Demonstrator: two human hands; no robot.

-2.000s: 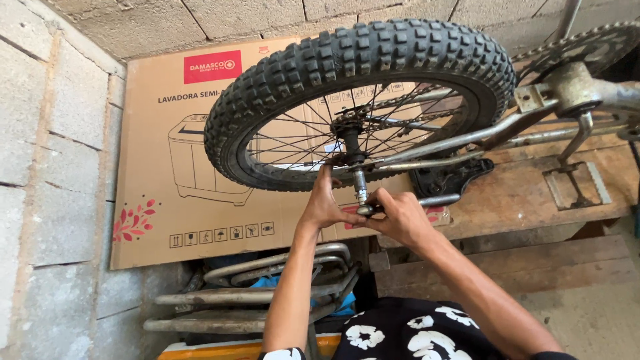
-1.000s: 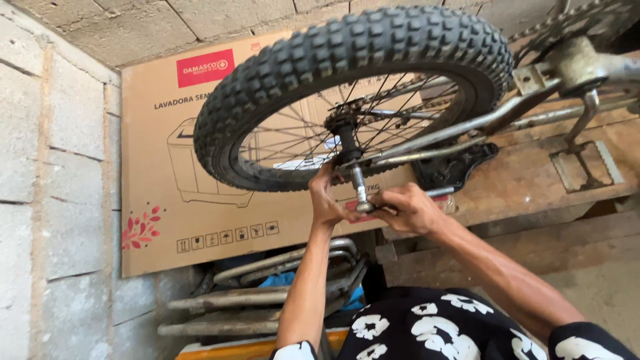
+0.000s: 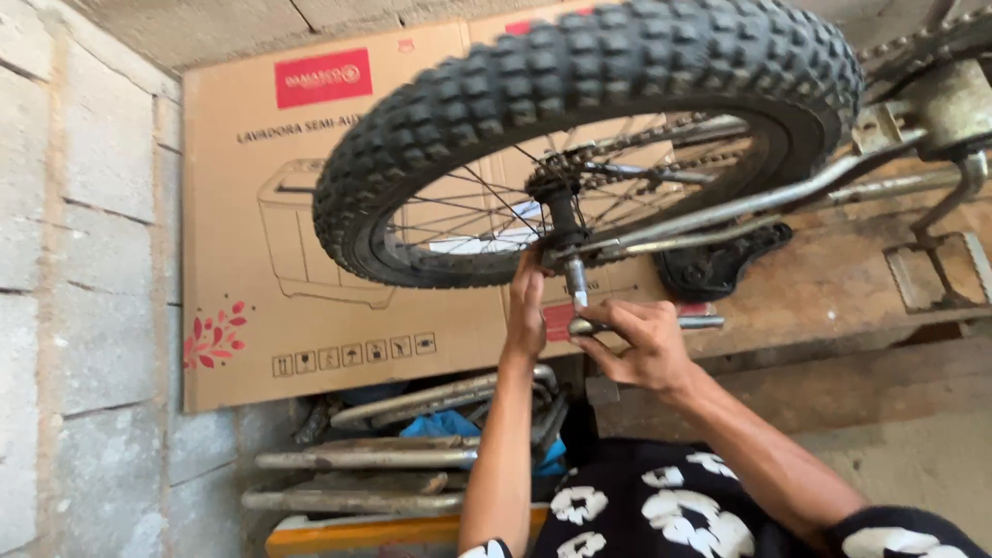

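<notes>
A knobby bicycle tire point(image 3: 496, 101) on a spoked wheel fills the upper middle, with its hub point(image 3: 562, 209) and sprocket in the centre. A socket point(image 3: 576, 277) on a ratchet wrench point(image 3: 701, 322) points at the axle end beside the metal frame stay point(image 3: 736, 208). My right hand point(image 3: 643, 341) grips the ratchet near its head, and the handle sticks out to the right. My left hand point(image 3: 528, 310) is raised just left of the socket, its fingertips at the axle end and partly hidden; whether they press on the wheel or the frame cannot be told.
Behind the wheel leans a printed cardboard sheet point(image 3: 225, 256) against block walls point(image 3: 108, 256). A black bicycle saddle point(image 3: 705, 267) lies on a wooden bench point(image 3: 837, 271), near a pedal point(image 3: 942, 271). Metal tubes point(image 3: 364, 459) and a blue bag point(image 3: 440, 425) are below left.
My left hand has come off the ratchet head and its fingers now reach up beside the socket. The ratchet handle now points out to the right from my right hand.
</notes>
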